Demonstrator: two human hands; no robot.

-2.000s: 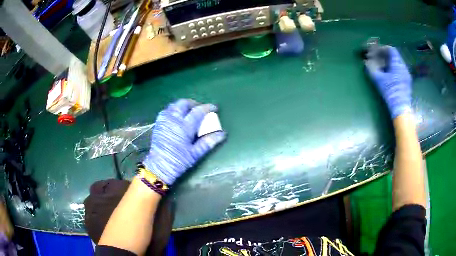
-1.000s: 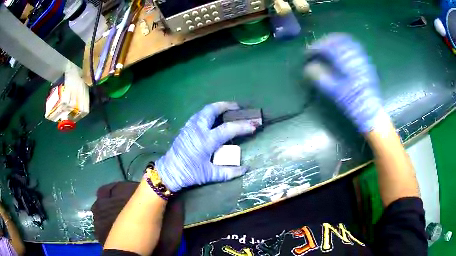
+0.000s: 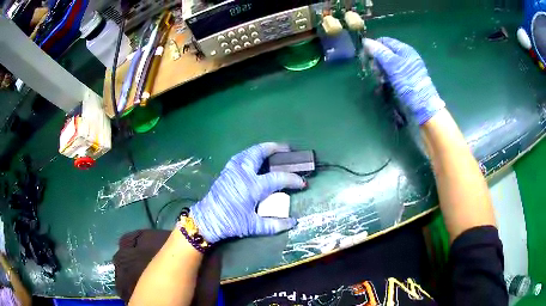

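My left hand (image 3: 242, 200), in a pale blue-violet glove, rests on the green bench with a small black power adapter (image 3: 291, 162) between two fingers. A white block (image 3: 275, 205) sits below the adapter, between a finger and the thumb. A thin black output cable (image 3: 353, 173) leaves the adapter to the right and curves up toward my right hand. My right hand (image 3: 407, 77), gloved, has its fingertips pinched on the blurred cable end, beside the blue-grey test connector (image 3: 338, 46) below the meter terminals. The plug tip cannot be made out.
The beige meter (image 3: 251, 30) with lit digits stands at the back. Pens (image 3: 143, 66) lie on the wooden board. A carton with a red round part (image 3: 85, 134) is beside the grey post. Clear plastic (image 3: 146, 184) and a black cable pile (image 3: 30, 221) lie left.
My left hand has moved from the white block alone to hold the black adapter too. My right hand has come from the far right to beside the meter terminals.
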